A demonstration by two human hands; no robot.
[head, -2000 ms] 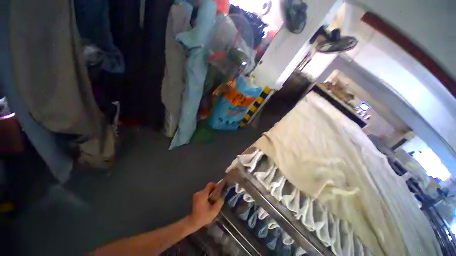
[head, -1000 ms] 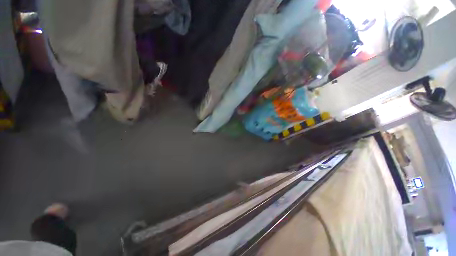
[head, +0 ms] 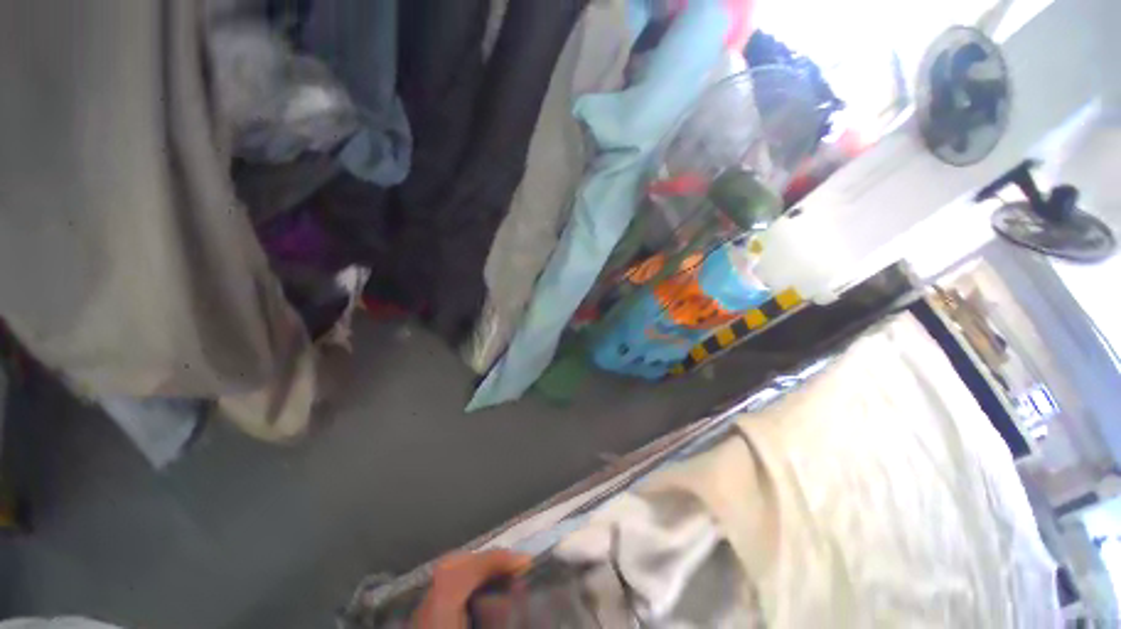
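Note:
The rack trolley (head: pixel 615 464) runs from the bottom centre towards the upper right, tilted in the view. A cream cover cloth (head: pixel 885 473) lies over its top. Crumpled grey-beige cloth (head: pixel 664 541) lies at its near end. My left hand (head: pixel 471 587) is blurred and cut off by the bottom edge, at the near end of the rack beside this cloth. Its fingers look bent, but what they touch cannot be made out. My right hand is not in view.
Long beige, dark and light-blue cloth (head: pixel 553 264) hangs at the left and upper middle. A blue-and-orange bag (head: pixel 688 307) stands by a pillar base with black-and-yellow stripes (head: pixel 741 326). Grey floor (head: pixel 369 492) runs between cloth and rack. Two fans (head: pixel 965 96) are at upper right.
The looped white folds and metal end bar seen two seconds ago are out of view. My left hand, absent one second ago, shows again at the bottom. Grey-beige cloth now shows at the near end.

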